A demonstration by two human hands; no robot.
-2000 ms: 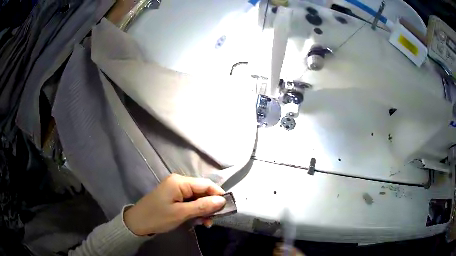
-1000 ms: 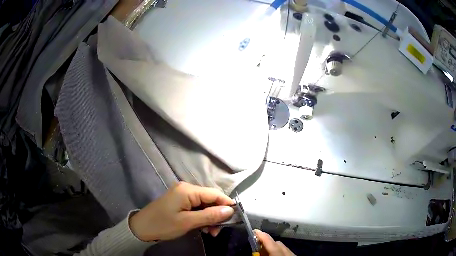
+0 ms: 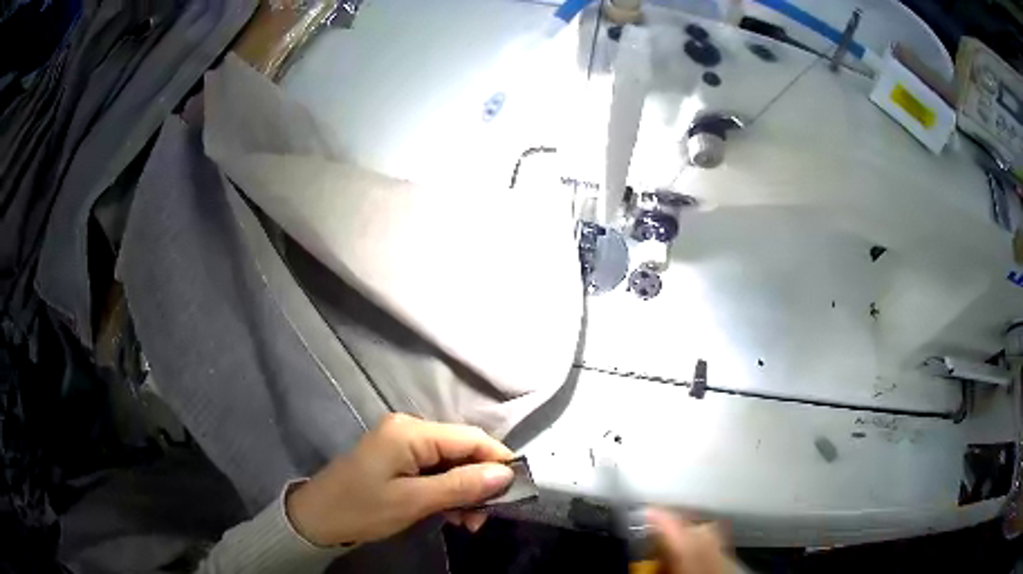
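Observation:
My left hand (image 3: 409,480) pinches a small dark folded end (image 3: 518,482) of the taupe-grey cloth (image 3: 370,264) at the table's front edge. The cloth spreads up and left from there, and its right edge lies beside the needle area. My right hand (image 3: 690,542) is blurred and cut off by the bottom edge, to the right of the folded end and apart from it. It holds the thread snips (image 3: 637,536), whose orange handle and blurred metal blades show in part.
The white sewing machine (image 3: 774,247) fills the centre and right, with a tension knob (image 3: 707,146) and a round metal plate (image 3: 608,262). More grey cloth (image 3: 146,84) is heaped at the left. A white box with a yellow patch (image 3: 914,99) is at upper right.
The snips were at the folded end one second ago. My right hand has moved them away to the right. My left hand keeps its pinch on the folded end.

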